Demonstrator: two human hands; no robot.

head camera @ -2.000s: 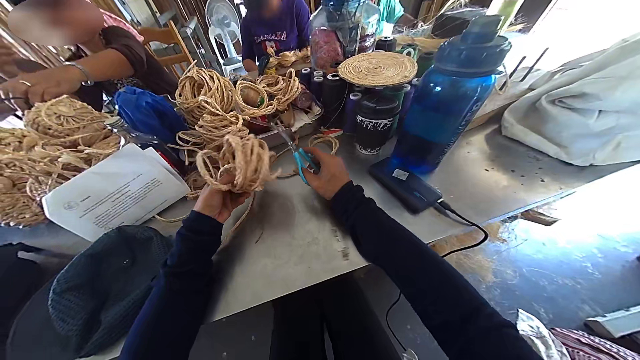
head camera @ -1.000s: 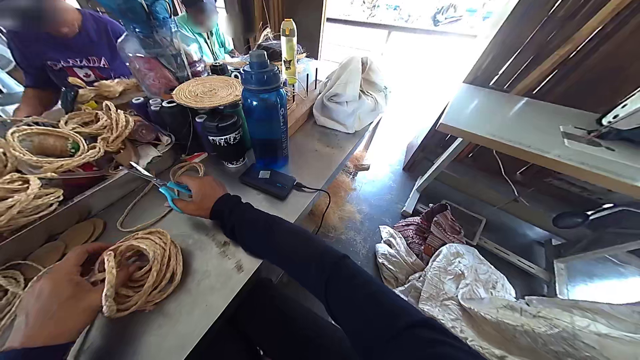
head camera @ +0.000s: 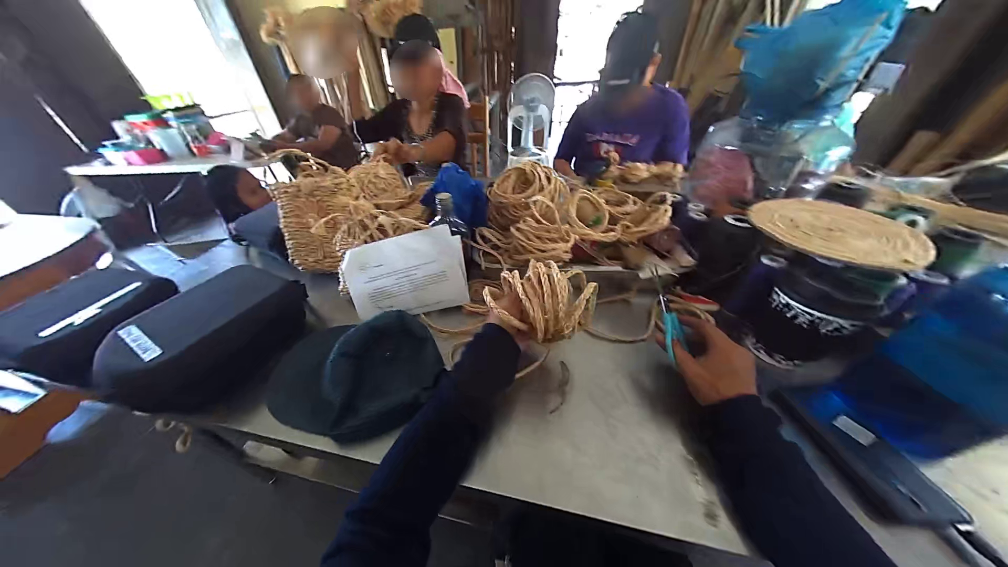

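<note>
A looped coil of braided natural-fibre rope (head camera: 551, 302) is in my left hand (head camera: 510, 319), held above the metal-topped table (head camera: 598, 394). My right hand (head camera: 715, 358) grips scissors with turquoise handles (head camera: 672, 335), their blades pointing away from me. A strand of the rope lies on the table between my hands and runs near the scissors. Beyond them, more rope coils (head camera: 528, 205) are heaped in a tray. Part of my left hand is hidden behind the coil and sleeve.
A dark cap (head camera: 366, 378), black cases (head camera: 201, 339) and a printed paper (head camera: 405, 272) stand at the left. At the right are a black jar (head camera: 811, 307) under a coiled fibre mat (head camera: 843, 232), a blue bottle (head camera: 937, 362) and a power bank (head camera: 858, 449). People sit across the table.
The view swings right, then far back left. The rope coil stays in my left hand and the scissors in my right throughout.
</note>
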